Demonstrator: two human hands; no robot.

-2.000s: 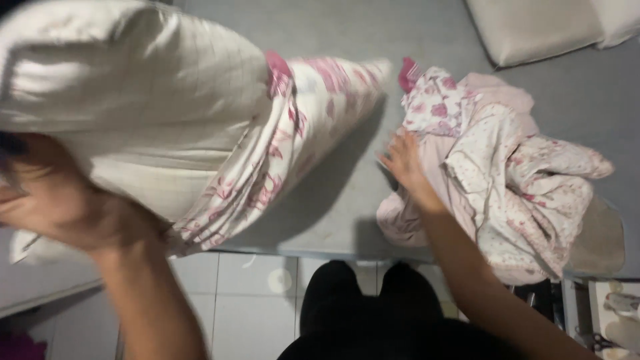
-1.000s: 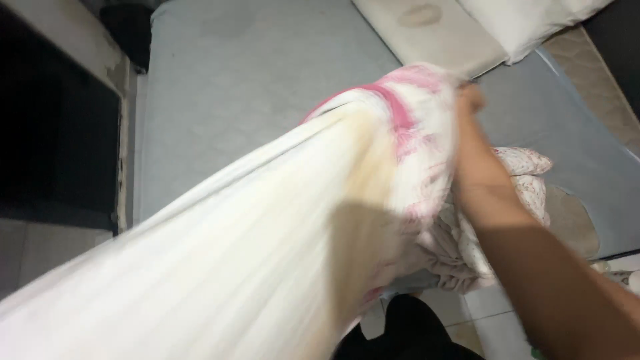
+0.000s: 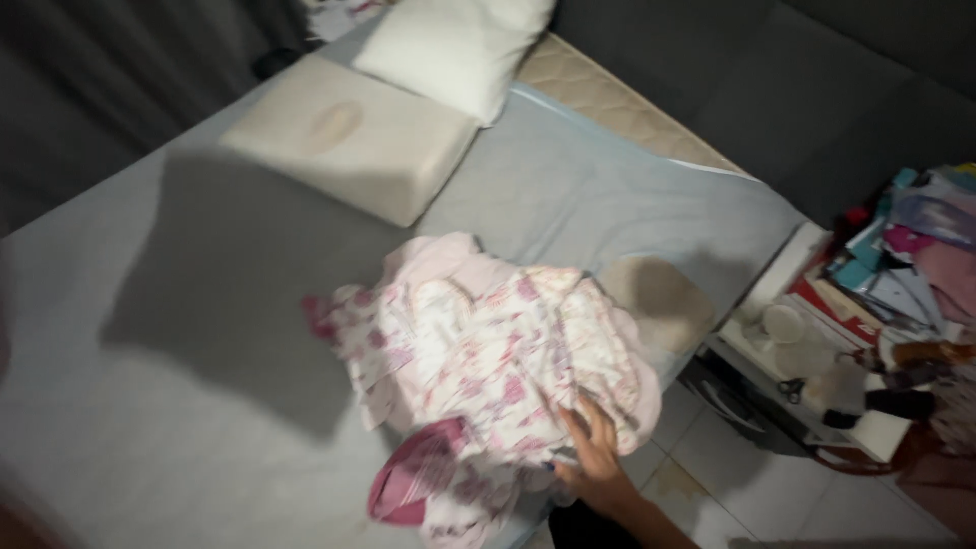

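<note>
A heap of floral and pink bedding fabric (image 3: 503,366) lies near the mattress's front edge, with a dark pink border (image 3: 419,473) folded over at its lower left. My right hand (image 3: 595,457) rests at the heap's lower right side, fingers spread and touching the cloth; no firm grip shows. Of my left side only a blurred patch of skin appears at the lower left corner, and the hand itself cannot be made out.
The bed has a grey sheet (image 3: 76,305), a beige pillow (image 3: 358,137) and a white pillow (image 3: 457,53). Bare quilted mattress (image 3: 595,99) shows along the headboard (image 3: 724,76). To the right stands a white nightstand (image 3: 869,442) bearing a cup (image 3: 784,324), scissors (image 3: 791,390) and cluttered items.
The pillow, first at the left with its floral case partly on, is out of view. More floral cloth now lies on the heap, under my right hand. The view has swung toward the headboard and nightstand.
</note>
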